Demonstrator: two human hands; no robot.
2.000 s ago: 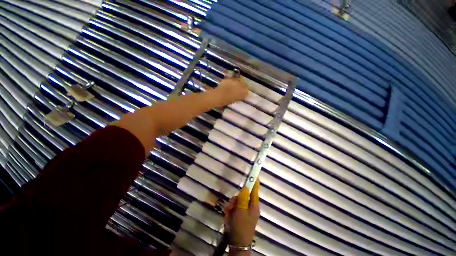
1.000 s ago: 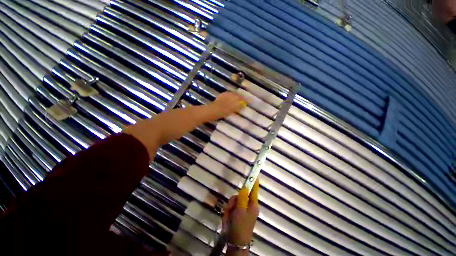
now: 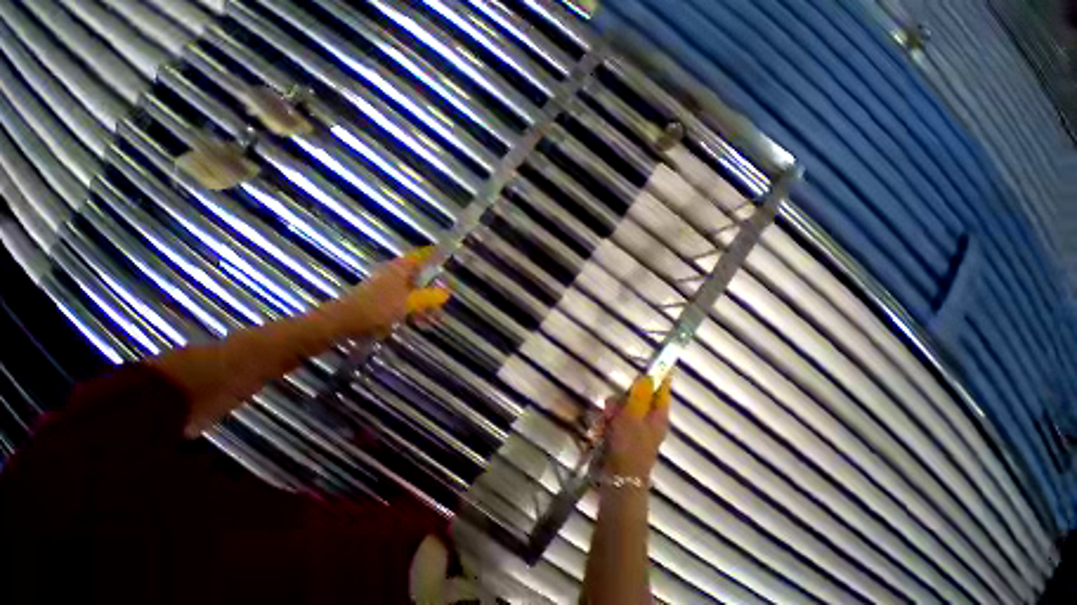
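Note:
A rectangular metal frame (image 3: 723, 274) lies over the chrome tubes, its right part over the white fabric (image 3: 803, 390). My left hand (image 3: 408, 296), with yellow fingertip covers, grips the frame's left side bar. My right hand (image 3: 638, 428), also with yellow covers, grips the right side bar near its lower half. Thin zigzag lines show inside the right bar. The white fabric's left edge lies across the tubes inside the frame. The frame's near end shows between my forearms, partly dark.
Blue fabric (image 3: 850, 130) covers the tubes beyond a bright rail at the upper right. Two metal clips with pale tabs (image 3: 219, 163) lie on the tubes at upper left. A small metal piece (image 3: 673, 135) sits inside the frame's far end. Another clip (image 3: 913, 43) is at the far right.
My left hand has come back from the white fabric inside the frame and taken hold of the left bar. My right hand keeps its hold. The view has shifted.

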